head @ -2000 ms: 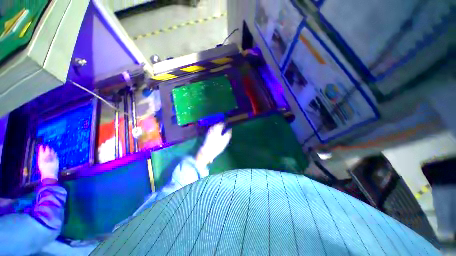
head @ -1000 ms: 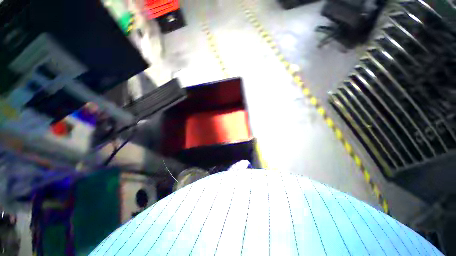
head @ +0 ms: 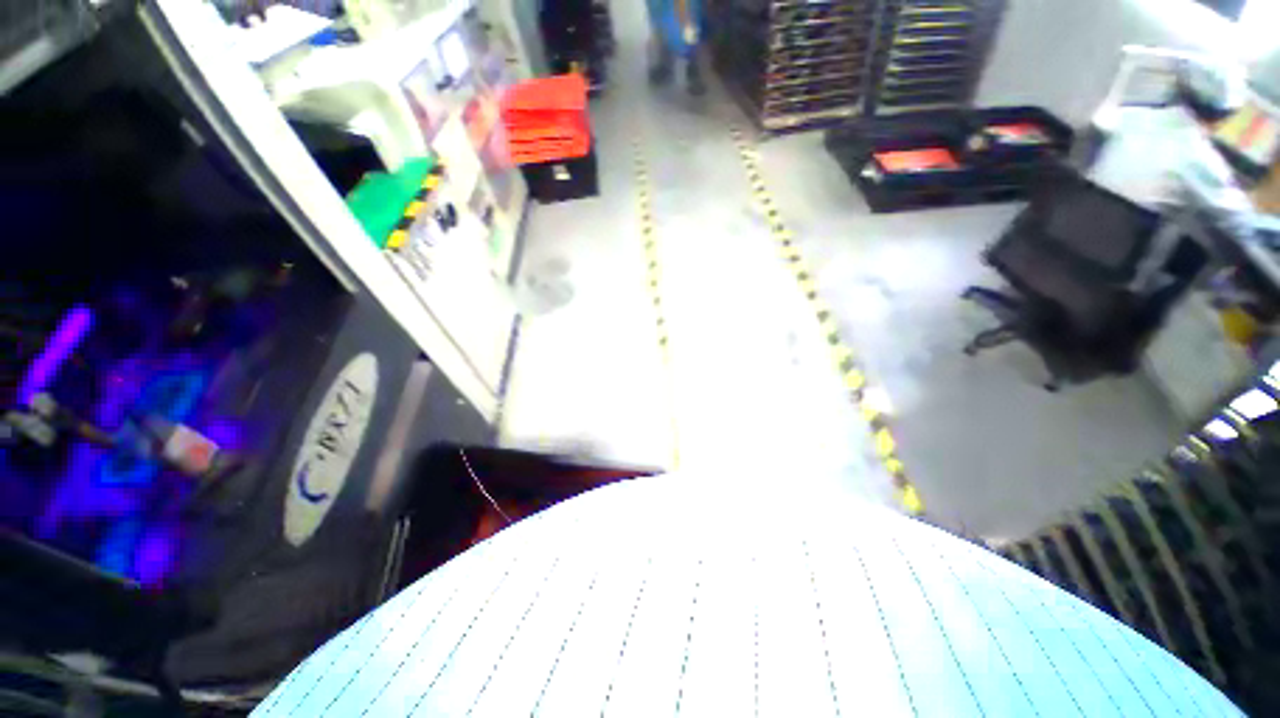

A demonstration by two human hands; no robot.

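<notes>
Neither of my hands is in view; the striped light-blue cloth of my clothing or cap fills the bottom middle. Nearest in front on the left is the dark coating machine with an oval logo plate (head: 331,446) and a purple-lit inside (head: 120,463). A black tote with red-orange inside (head: 435,491) stands beside it on the floor, partly hidden by the blue cloth.
Yellow-black tape (head: 828,330) runs along the grey floor. A black office chair (head: 1088,274) stands right. Black bins (head: 934,175) and tray racks (head: 814,63) are behind. Red-orange totes (head: 548,119) stand by white cabinets. A rack (head: 1151,540) is lower right. A person (head: 677,35) is far off.
The view has swung from the machine's lit work area to the aisle. Both hands showed two seconds ago and are now out of the picture. The red-lined tote now shows lower and mostly covered.
</notes>
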